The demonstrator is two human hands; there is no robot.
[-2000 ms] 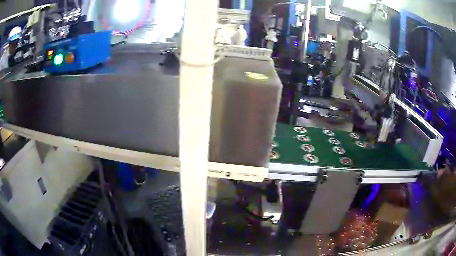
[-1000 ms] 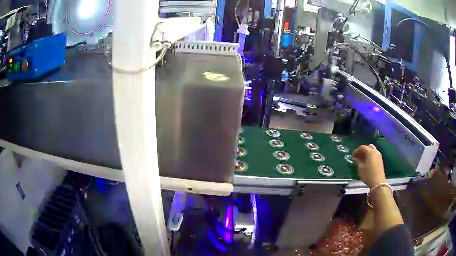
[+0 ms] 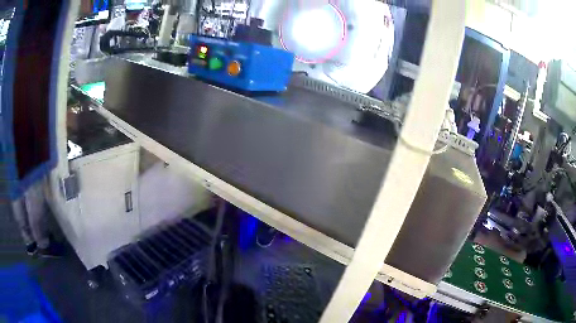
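Neither of my hands is in view. A long grey metal tunnel cover [image 3: 252,151] runs across the middle over the line. A blue controller box [image 3: 243,65] with red digits and green and orange buttons sits on top of it. At the lower right, the green conveyor belt [image 3: 524,293] carries rows of small round parts [image 3: 480,273] with pale rims and reddish centres.
A cream frame post [image 3: 404,164] slants across the view. Behind is a bright inspection monitor [image 3: 366,50]. At left are a blue-framed dark door [image 3: 35,94], a cream cabinet [image 3: 104,214] and a person's legs [image 3: 31,217]. A black slotted tray [image 3: 161,255] lies on the floor.
The view has swung left and tilted. The hand that was over the belt a second ago is out of the picture. The door and cabinet now show; the belt has shifted to the lower right.
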